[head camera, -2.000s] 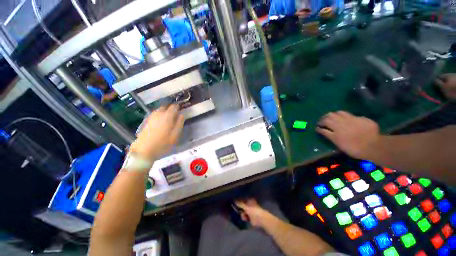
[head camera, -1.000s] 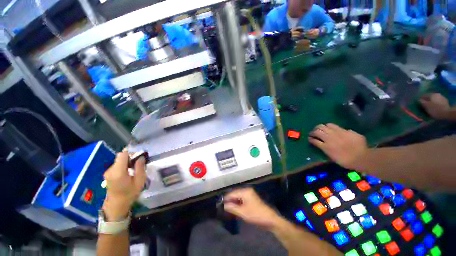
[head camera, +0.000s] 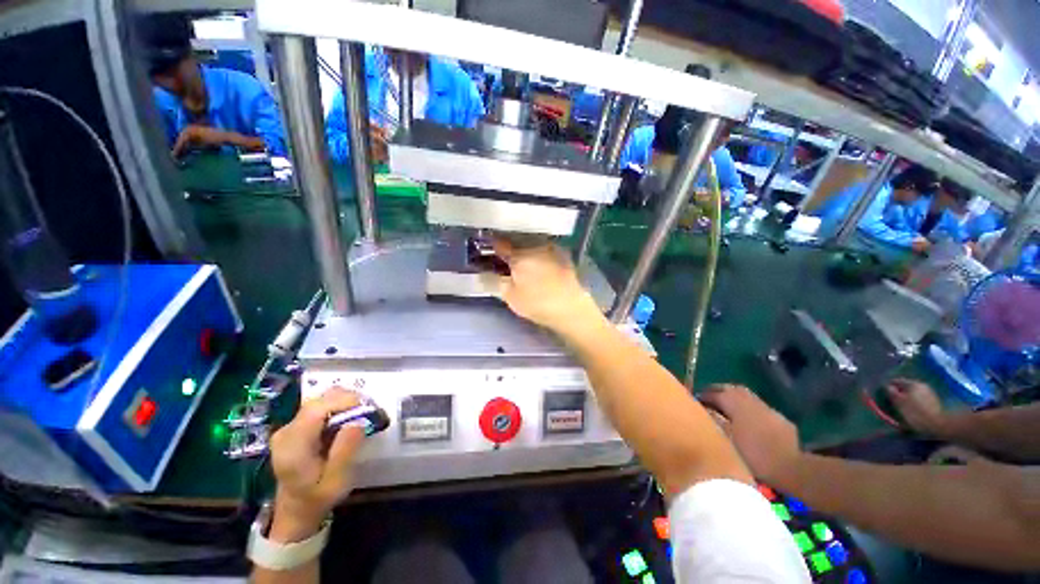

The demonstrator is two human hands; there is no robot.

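Observation:
My left hand (head camera: 310, 459), with a pale band on the wrist, holds a small dark watch unit (head camera: 359, 419) in front of the left end of the press's white panel (head camera: 468, 462). My right hand (head camera: 541, 281) reaches between the posts of the press. Its fingertips are on a second dark watch unit (head camera: 484, 253) at the press fixture (head camera: 452, 282); the fingers partly hide the unit. The upper press plate (head camera: 502, 213) is raised above this hand. The red emergency stop (head camera: 500, 420) and two timers show on the panel.
A blue control box (head camera: 126, 365) stands left of the press. A yellowish hose (head camera: 709, 274) hangs at right. Another person's hand (head camera: 753, 431) rests on the green bench edge at right, near lit watch screens (head camera: 821, 532). People in blue sit opposite.
The view has turned, bringing the press nearer the middle. My right hand has moved from above my lap up to the fixture. My left hand, away from the fixture since the first frame, still holds its unit.

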